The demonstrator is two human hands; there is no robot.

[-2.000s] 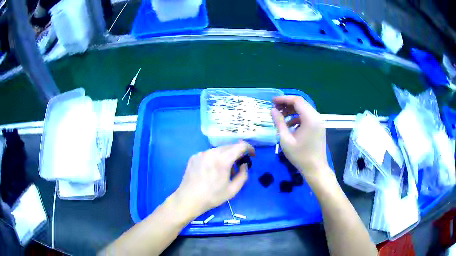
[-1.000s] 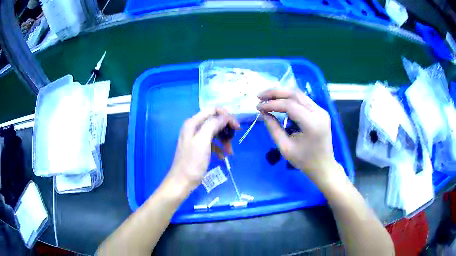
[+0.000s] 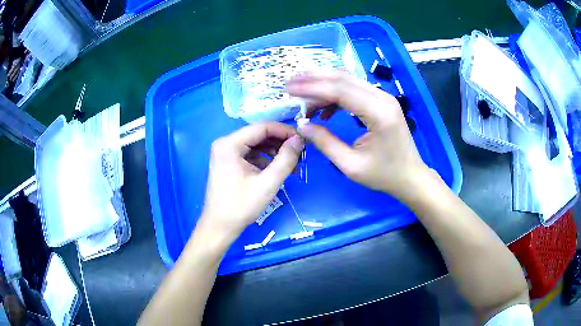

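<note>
My left hand (image 3: 245,169) and my right hand (image 3: 366,134) meet at their fingertips over the blue tray (image 3: 185,239). My right fingertips hold a thin white lead (image 3: 302,114) upright, and its thin ends show below the fingers. My left thumb and finger pinch at the same spot. The black housing is not visible there; the fingers may hide it. The clear parts box (image 3: 232,95) full of white leads stands behind the hands. Short white sleeves (image 3: 253,246), a long white lead (image 3: 293,207) and a printed label (image 3: 269,210) lie near the tray's front.
Black housings (image 3: 383,70) and short white pieces lie along the tray's right side. Clear boxes with white sheets (image 3: 73,184) stand left; a clear box (image 3: 474,121) and plastic bags stand right. Tweezers (image 3: 79,105) lie beyond the left boxes. The green conveyor (image 3: 185,35) runs behind. A red basket (image 3: 546,255) is low right.
The view has shifted and turned, so the tray appears higher and tilted. My hands have come together; the lead in my right fingers now meets my left fingertips.
</note>
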